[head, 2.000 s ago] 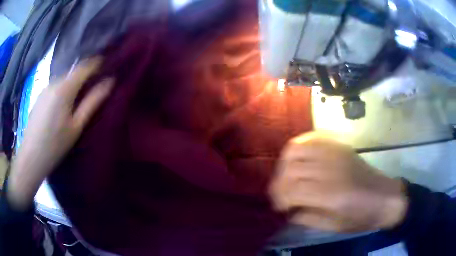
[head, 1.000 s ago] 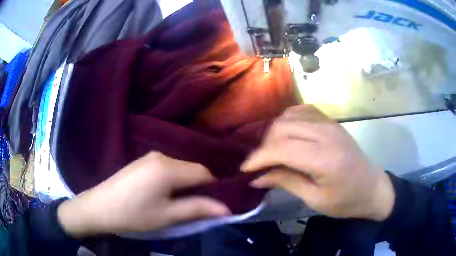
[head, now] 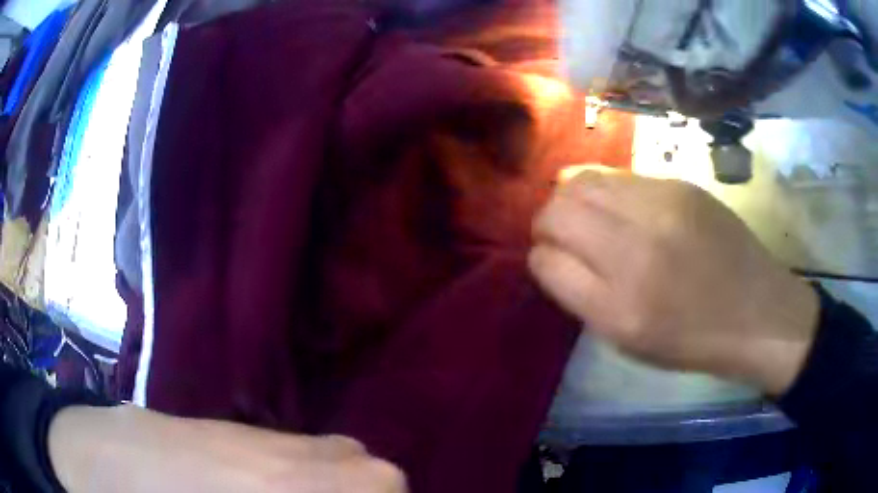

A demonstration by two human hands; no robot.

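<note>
A maroon fabric panel (head: pixel 414 366) lies across the table and hangs over its front edge. It glows orange-red near the needle. White piping (head: pixel 146 221) runs down its left side. My right hand (head: pixel 664 265) has its fingers closed on the cloth's right edge, just in front of the presser foot (head: pixel 591 112). My left hand (head: pixel 231 457) lies low on the cloth at the bottom left, partly cut off by the frame's edge; its fingertips are blurred, and I cannot tell whether it grips the cloth.
The sewing machine head (head: pixel 664 48) stands at the top right above the lit machine bed (head: pixel 809 207). Grey cloth pieces (head: pixel 58 116) lie at the far left beside the white table edge (head: pixel 87 212). The table's rounded front edge (head: pixel 674 426) shows at the lower right.
My left hand has moved down and left. My right hand is slightly farther right and nearer the needle. The white piping now runs upright at the left, and the maroon cloth extends lower.
</note>
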